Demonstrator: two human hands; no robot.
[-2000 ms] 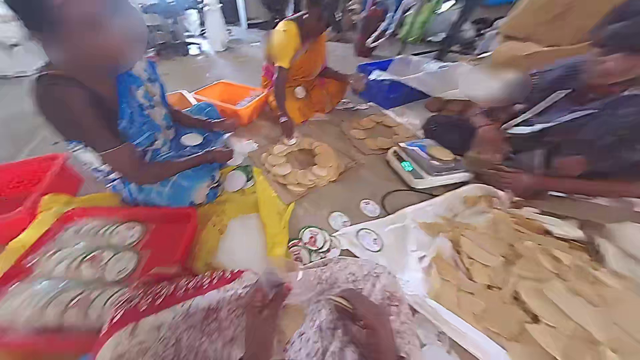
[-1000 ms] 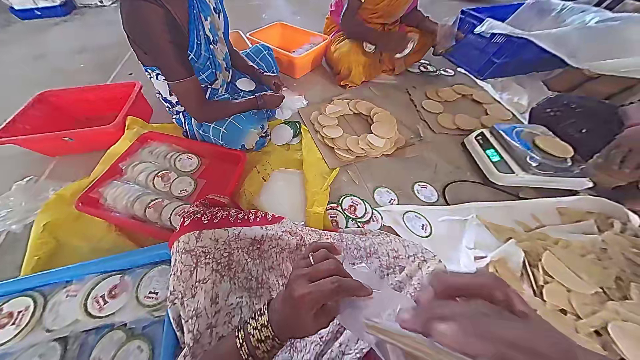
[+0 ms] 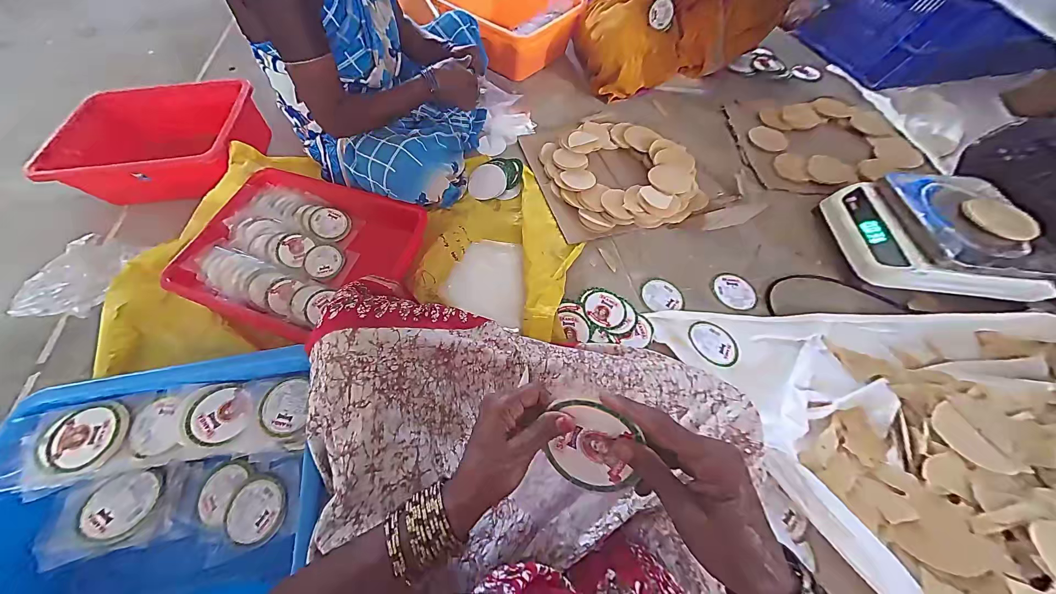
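Over my lap, both hands hold a clear plastic pouch with a round printed label [image 3: 587,445] edged in green. My left hand [image 3: 507,450], with bangles at the wrist, pinches its left side between thumb and fingers. My right hand [image 3: 693,474] grips the right side, thumb and fingers over the label's edge. Whether flat discs lie behind the label is hard to tell. At lower left, a blue tray [image 3: 165,375] bears several labelled pouches. Loose round labels [image 3: 606,309] lie beyond my knee. Thin tan discs [image 3: 949,503] are heaped on white sheeting at the right.
A red tray [image 3: 388,231] of packed pouches rests on yellow sheeting [image 3: 148,305]. Behind it are an empty red tub [image 3: 157,140] and a seated person in blue. Discs form a ring [image 3: 623,177] on cardboard. A digital scale [image 3: 907,247] holds discs at right.
My hands have come together around the labelled pouch; a second ago they held clear plastic and a stack of thin discs, with no label visible there. The view has shifted down since two seconds ago.
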